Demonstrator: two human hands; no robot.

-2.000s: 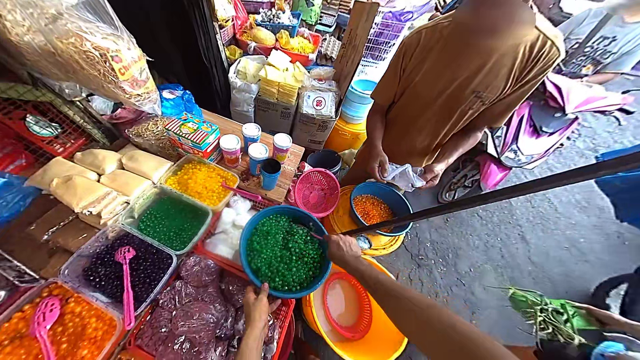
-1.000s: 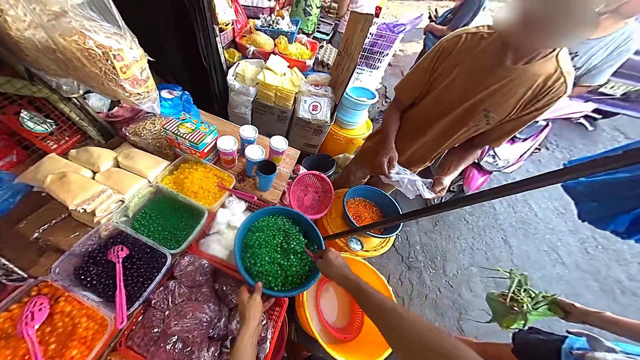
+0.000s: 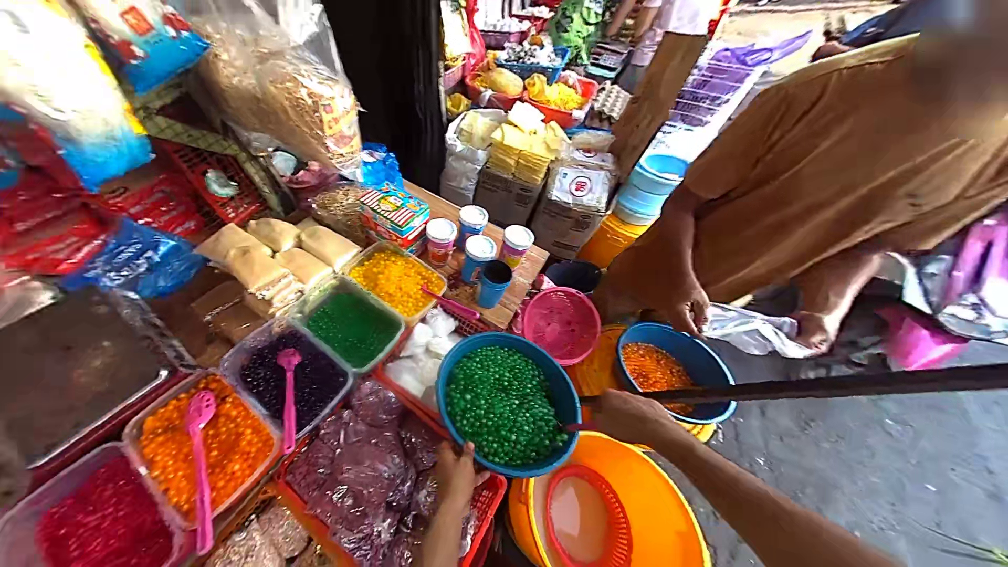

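My left hand [image 3: 458, 476] holds the lower rim of a blue plastic basin [image 3: 450, 358] full of glossy green pearls [image 3: 504, 402]. At the basin's right side, my right hand [image 3: 630, 415] grips the handle of a utensil whose reddish end dips into the pearls; its head is hidden. The basin is above a red basket [image 3: 488, 512] of bagged purple food [image 3: 354, 472] and the edge of a yellow tub [image 3: 661, 504], which holds a red strainer [image 3: 618, 512] in cloudy liquid. Right of my basin, a second blue basin [image 3: 709, 370] contains orange pearls [image 3: 654, 368].
Plastic tubs of red, orange, dark, green and yellow sweets line the left, some with pink slotted spoons [image 3: 289, 394]. Lidded cups [image 3: 479, 256] stand on a wooden board. A pink colander [image 3: 561, 324] sits behind my basin. A dark pole [image 3: 850, 384] crosses at right, before a person [image 3: 835, 173] holding plastic.
The person opposite has moved nearer, with a hand close to the orange pearls' basin. The green vegetable bundle at lower right has mostly left view. My hands stay at the green pearls' basin.
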